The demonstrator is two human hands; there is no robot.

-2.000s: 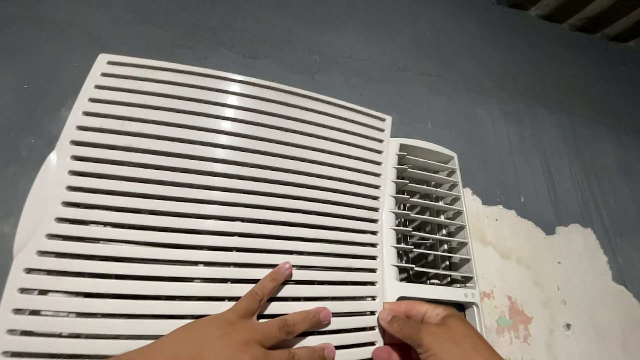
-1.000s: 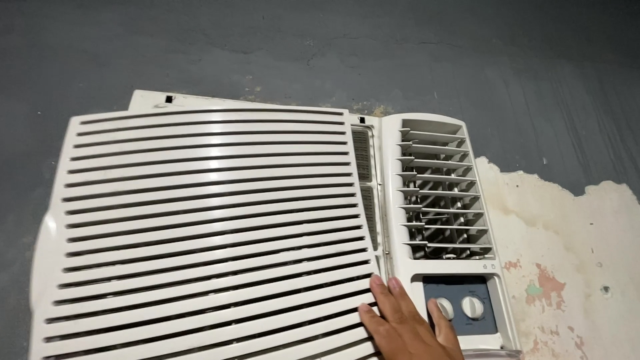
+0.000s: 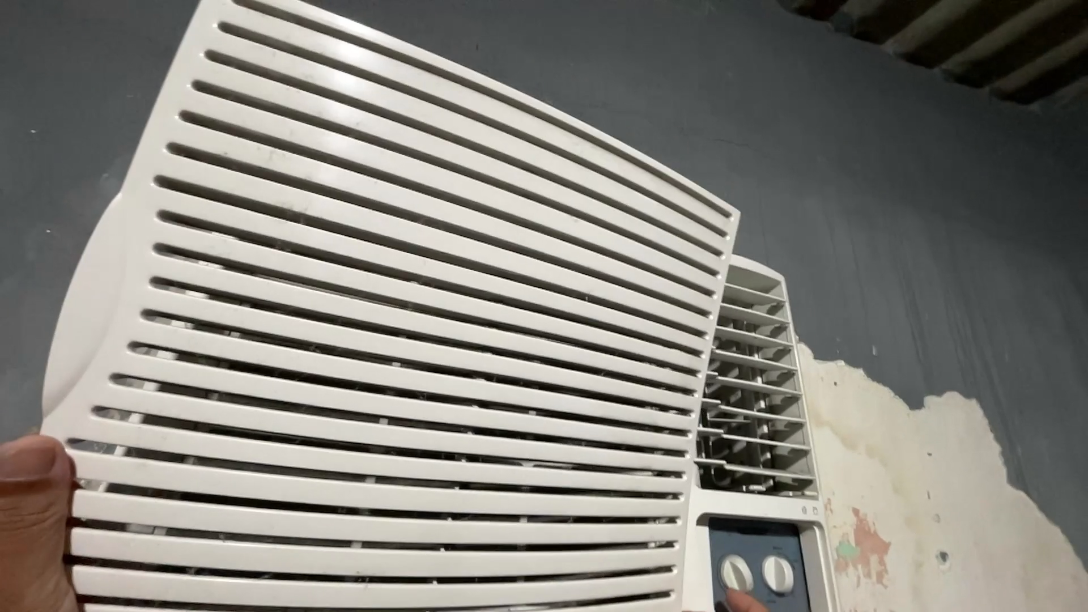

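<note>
The white slatted front grille [image 3: 425,340] of a window air conditioner fills the left and middle of the head view, tilted, its top edge away from the unit. At the lower left, my left hand [image 3: 32,518] grips the grille's side edge, with the thumb showing. Only a fingertip of my right hand [image 3: 744,602] shows at the bottom, by the left control knob [image 3: 736,573]; the rest is hidden, so its grip cannot be told. A second knob [image 3: 777,575] sits beside it on the blue-grey control panel [image 3: 752,537]. Above the panel is the louvered air outlet [image 3: 756,382].
A dark grey painted wall [image 3: 850,212] surrounds the unit. Bare plaster with peeled paint [image 3: 918,459] lies to the right of it. Corrugated roofing [image 3: 960,42] shows at the upper right.
The grille's top now stands out at a steeper slant, covering part of the outlet's left side. My left hand has come into view at its left edge. My right hand is mostly below the frame.
</note>
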